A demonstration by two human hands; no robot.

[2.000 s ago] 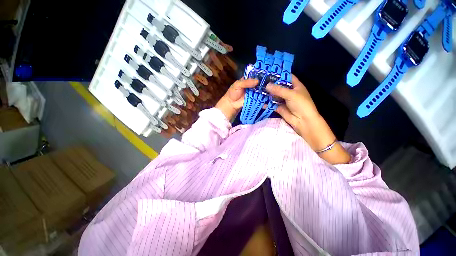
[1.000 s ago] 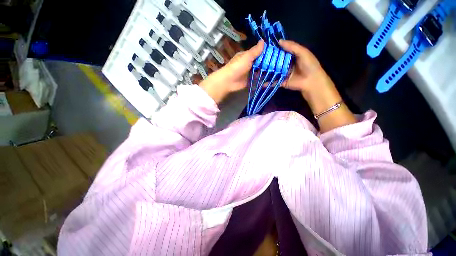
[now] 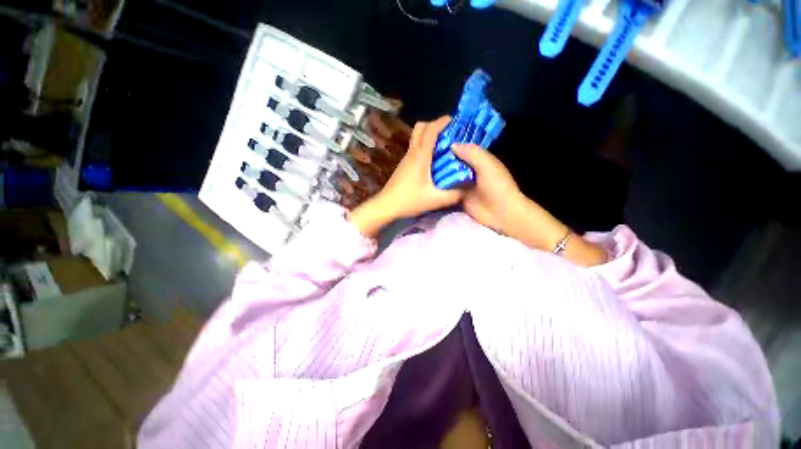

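A watch bundle [image 3: 472, 127] of several blue watches is held over my lap, its straps pointing up and to the right. The blue blocks of the bundle face me, and no dark screens show. My left hand [image 3: 416, 178] is closed around the bundle's left and lower side. My right hand [image 3: 494, 188] holds its lower right side, with the thumb on the blocks. The lower straps are hidden by my hands. The bundle is slightly blurred.
A white side tray [image 3: 230, 167] at the left holds watches with dark centres and pale straps, with brown straps beside it. A white watch tray [image 3: 703, 83] at the upper right holds blue-strapped watches. Cardboard boxes [image 3: 97, 373] and a yellow floor line [image 3: 198, 224] are at the lower left.
The bundle has turned from dark faces showing to blue blocks showing, and now tilts up to the right. My hands have closed in around its lower end. The camera view has shifted.
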